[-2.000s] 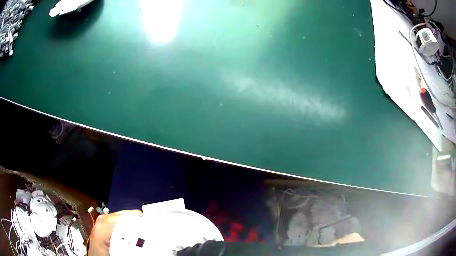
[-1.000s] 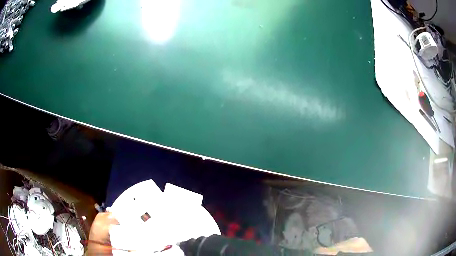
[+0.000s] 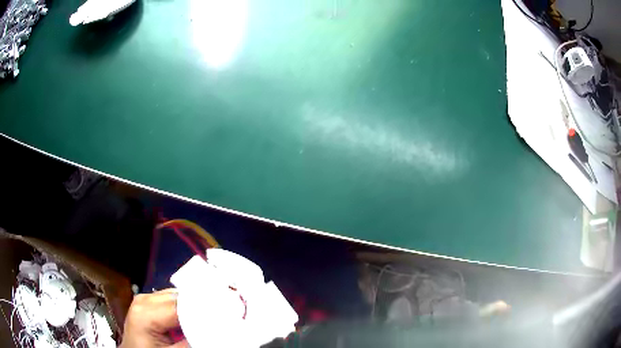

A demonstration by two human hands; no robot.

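Observation:
A round white base [image 3: 228, 299] with square tabs is held over the lap at the bottom of the view. My left hand [image 3: 153, 316] grips its left edge; the hand is cut off by the lower frame edge. Red and yellow lead wires [image 3: 187, 231] stick up behind the base, and a short reddish wire shows on its face. A small blurred part of my right hand [image 3: 496, 309] shows at the lower right. A dark grey blurred shape, possibly the glue gun [image 3: 408, 334], runs along the lower edge. What my right hand holds is too blurred to tell.
An open cardboard box [image 3: 109, 279] of white bases stands at lower left. The green bench [image 3: 272, 149] ends above the lap. Bundled cable ends [image 3: 17, 34] and a white pile [image 3: 99, 9] lie at upper left. A red-and-black screwdriver [image 3: 577, 144] lies on the white sheet [image 3: 538, 109].
The base has turned and tilted in my left hand, and red and yellow wires now show above it. The dark tool has moved off the base towards the lower right and is more blurred.

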